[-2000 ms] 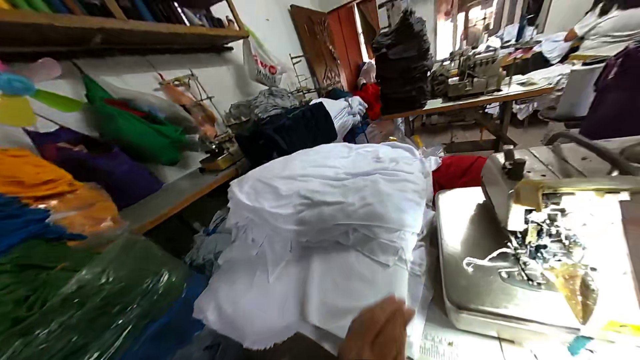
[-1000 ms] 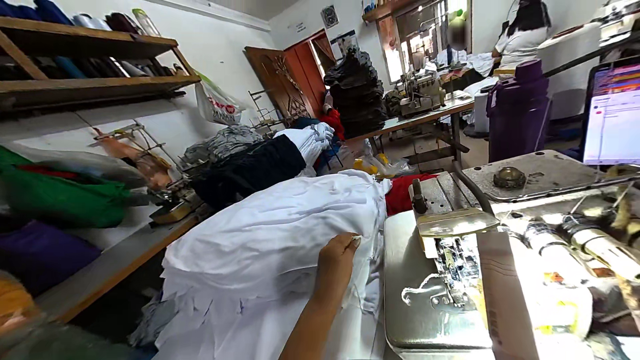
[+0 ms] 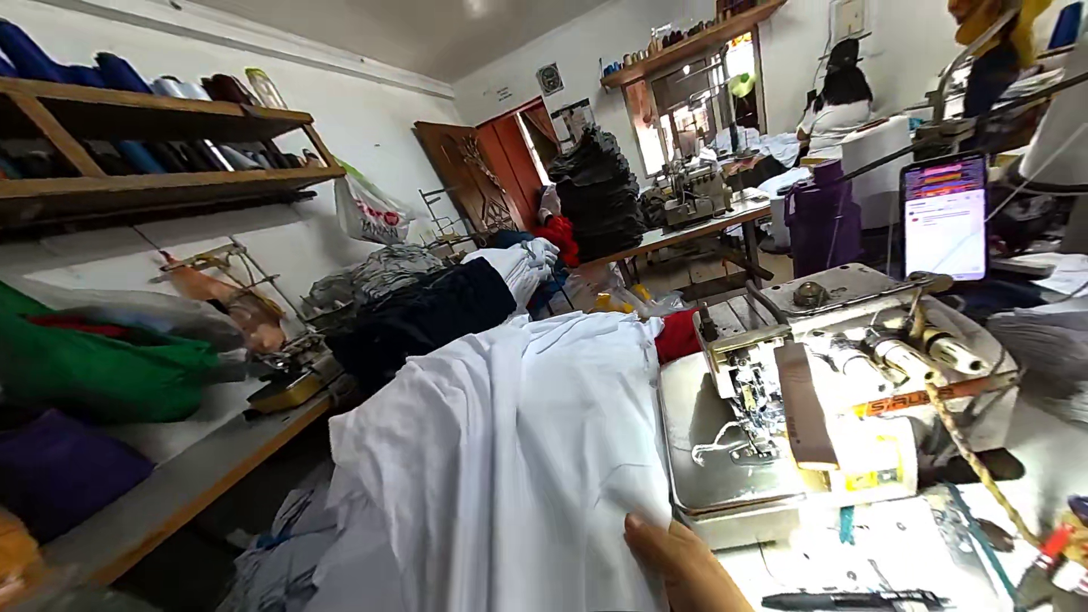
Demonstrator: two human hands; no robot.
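A large pile of white cloth (image 3: 544,425) fills the lower middle of the head view, its top layer hanging in long folds toward me. At the bottom, my right hand (image 3: 680,557) is at the pile's right edge, thumb laid over the cloth; its other fingers are mostly hidden. My left hand is out of view. Just right of the cloth stands an overlock sewing machine (image 3: 756,408), lit brightly, with white thread trailing on its metal plate. A black pen (image 3: 850,600) lies below it on the table.
Dark folded fabric (image 3: 433,314) is stacked behind the white pile. At left are a bench (image 3: 212,476) and a green bag (image 3: 102,365). A phone (image 3: 943,217) stands beyond the machine, near a purple container (image 3: 823,221). A person (image 3: 837,110) sits at the far right.
My right hand has gone from the top of the pile to its lower right edge. The white cloth's upper layer now hangs in lengthwise folds toward me. The view has swung to the right and up.
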